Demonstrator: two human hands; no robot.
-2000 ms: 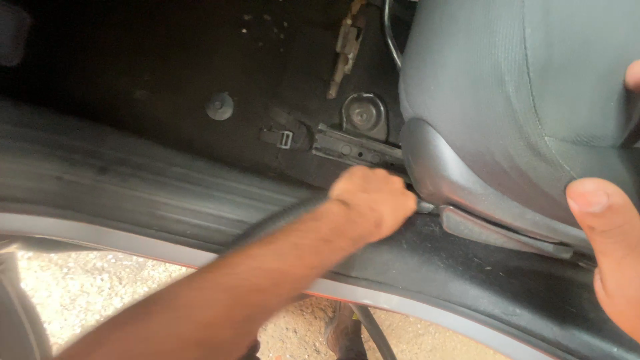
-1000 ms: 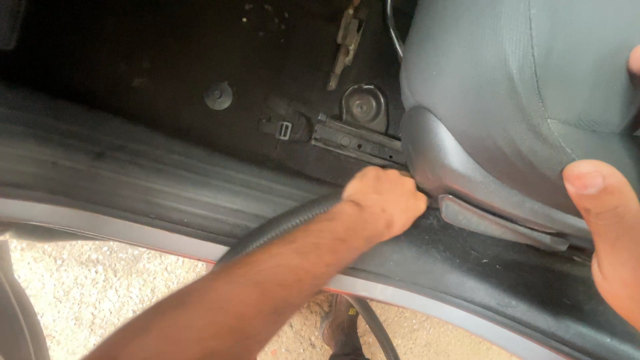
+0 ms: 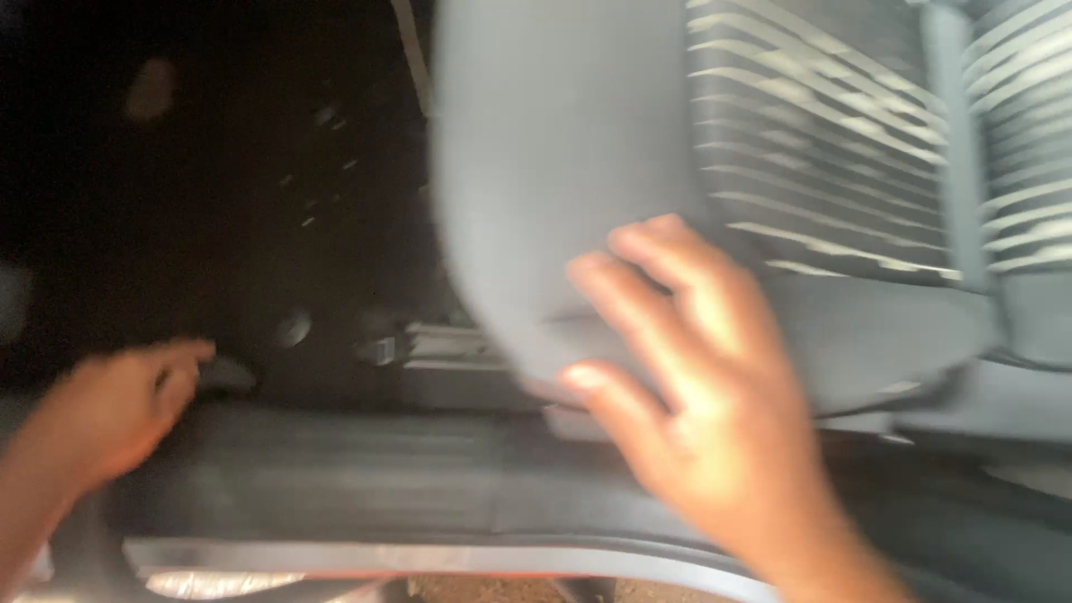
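My right hand (image 3: 703, 377) is over the front side of a grey car seat (image 3: 553, 167), fingers spread with nothing held; blur hides whether it touches the cover. At the left, my left hand (image 3: 126, 410) hangs above the dark floor beside the door sill, fingers partly bent and apart, nothing visible in it. Between the hands, a metal seat rail (image 3: 452, 347) runs out from under the seat, with a small buckle-like piece (image 3: 383, 350) at its end. A round fastener (image 3: 293, 328) lies on the dark car floor (image 3: 251, 243).
Along the bottom runs the black door sill (image 3: 377, 477), edged by the light metal door frame (image 3: 402, 557), with gravel outside. A striped seat surface (image 3: 821, 142) fills the upper right. The picture is blurred.
My left hand has left the lower side of the seat and is now far left over the floor. My right hand now shows whole over the seat. The view has shifted, showing more seat.
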